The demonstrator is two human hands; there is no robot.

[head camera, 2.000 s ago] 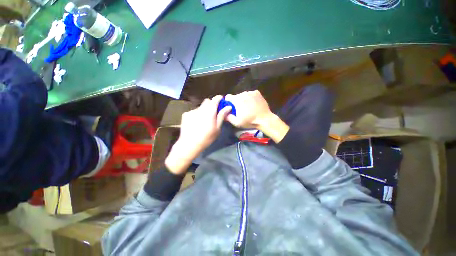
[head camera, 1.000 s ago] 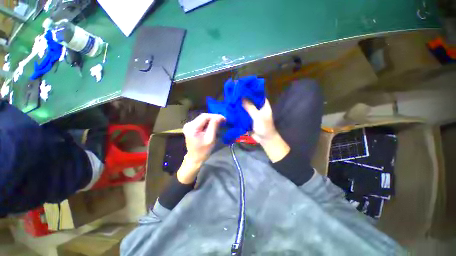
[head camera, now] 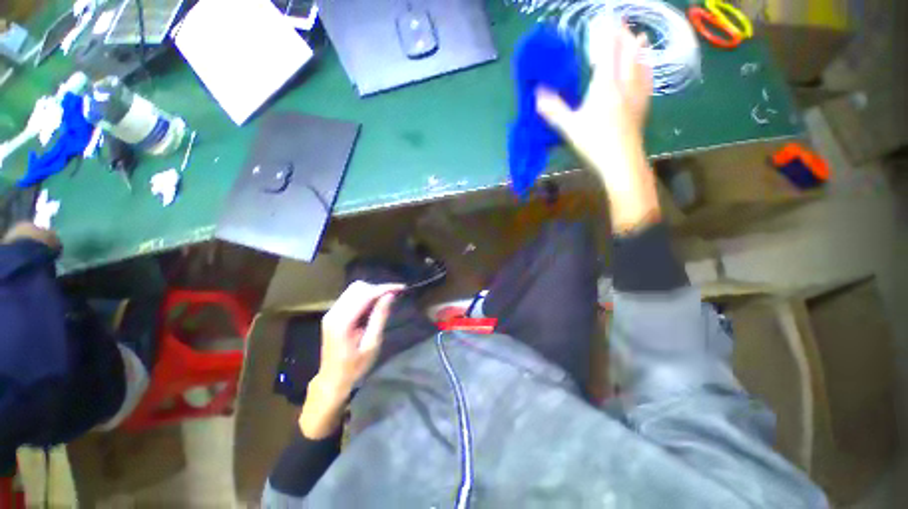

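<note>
My left hand [head camera: 353, 333] is over my lap, thumb and fingers pinched on the end of a thin black cable [head camera: 430, 278]. The rest of the cable is hard to make out against the dark background. My right hand [head camera: 607, 124] reaches over the bench, its fingers over the white wire coil [head camera: 677, 45]. Its thumb lies over the bright blue cloth [head camera: 543, 80], whose lower end reaches past the bench edge. Whether the hand grips the cloth or the coil cannot be told.
Dark panels [head camera: 289, 169] [head camera: 383, 45] and a white panel [head camera: 239, 60] lie on the green bench [head camera: 428, 129]. A bottle [head camera: 139, 119] stands left; scissors [head camera: 722, 22] lie right. Cartons [head camera: 767, 348] flank my knees. A neighbour's dark sleeve [head camera: 40, 348] and a red stool [head camera: 194, 348] are left.
My right hand has moved from my lap up and right to the coil, the blue cloth moving with it. My left hand has moved down and left, away from the cloth. The view has shifted.
</note>
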